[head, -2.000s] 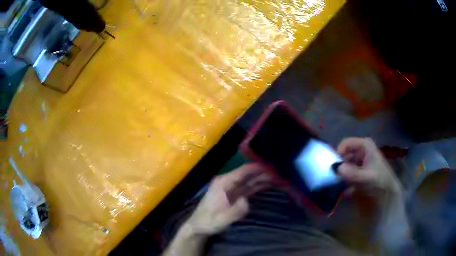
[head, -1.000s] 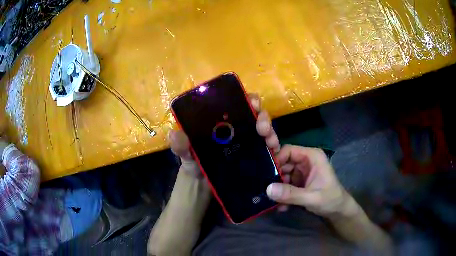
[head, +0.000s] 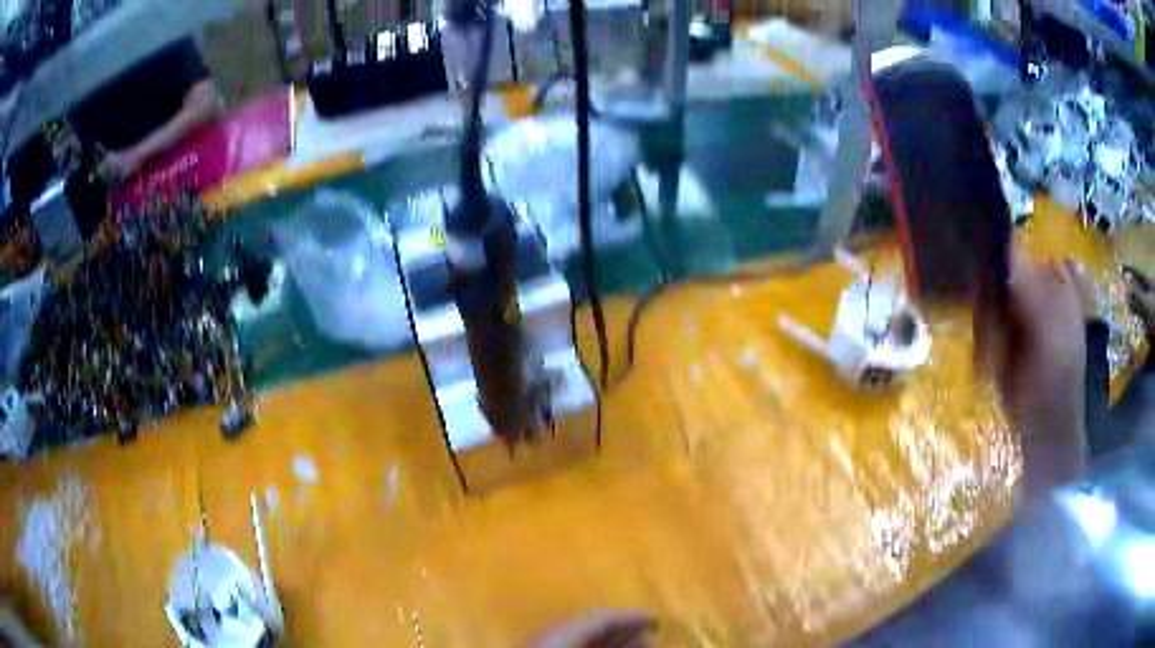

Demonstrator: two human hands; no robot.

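Observation:
A phone in a red-edged case [head: 944, 177] stands upright at the upper right, blurred. My right hand [head: 1049, 342] is shut on its lower end. My left hand [head: 595, 629] shows only as a blurred edge at the bottom of the picture, so its fingers and anything in it are hidden. A white camera unit with antennas [head: 878, 332] lies on the table just left of the phone. Another open camera unit [head: 218, 595] lies at the lower left.
The electric screwdriver [head: 494, 317] hangs upright before the silver-white screw feeder [head: 557, 323]. Dark cables hang beside it. A tangled dark heap [head: 139, 310] and a clear plastic bag [head: 342, 272] are on the left. White units are piled at the far right. Another person's arm [head: 171, 127] is upper left.
The view has swung up towards the table's far side. The phone has moved from between both hands in front of me to the upper right, in my right hand alone. My left hand is off it.

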